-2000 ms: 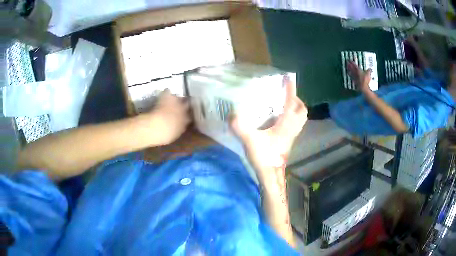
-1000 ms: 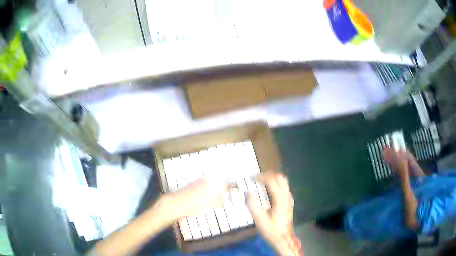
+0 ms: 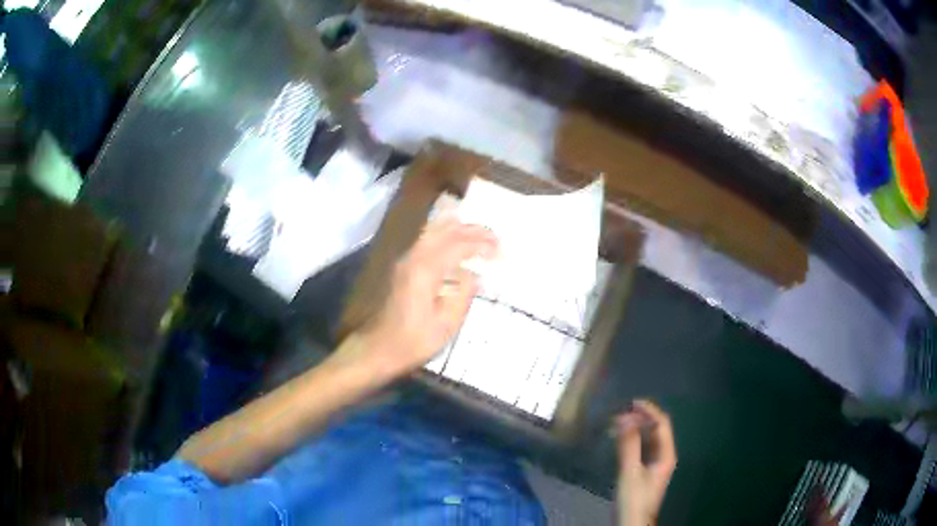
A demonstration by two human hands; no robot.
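Note:
An open brown carton point(image 3: 591, 385) stands in front of me, tilted in view, filled with white product boxes point(image 3: 503, 354). A white sheet point(image 3: 539, 241) with a curved upper edge lies over the upper part of the boxes. My left hand point(image 3: 437, 283) is at the sheet's left edge, with fingers curled against it; it looks to hold the sheet, though the fingers are blurred. My right hand point(image 3: 644, 442) is to the right of the carton's lower corner, off the carton, with fingers bent and apart, and nothing visible in it.
White sheets point(image 3: 329, 211) lie left of the carton on the dark bench point(image 3: 709, 360). Flat brown cartons point(image 3: 678, 195) lie under the white shelf. A blue and orange tape dispenser point(image 3: 892, 154) is on the shelf at right. Another person's hand point(image 3: 825, 505) touches product boxes at lower right.
The view has turned. The white sheet now covers part of the boxes. My right hand has left the boxes and is outside the carton. The stack held earlier is no longer in my hands.

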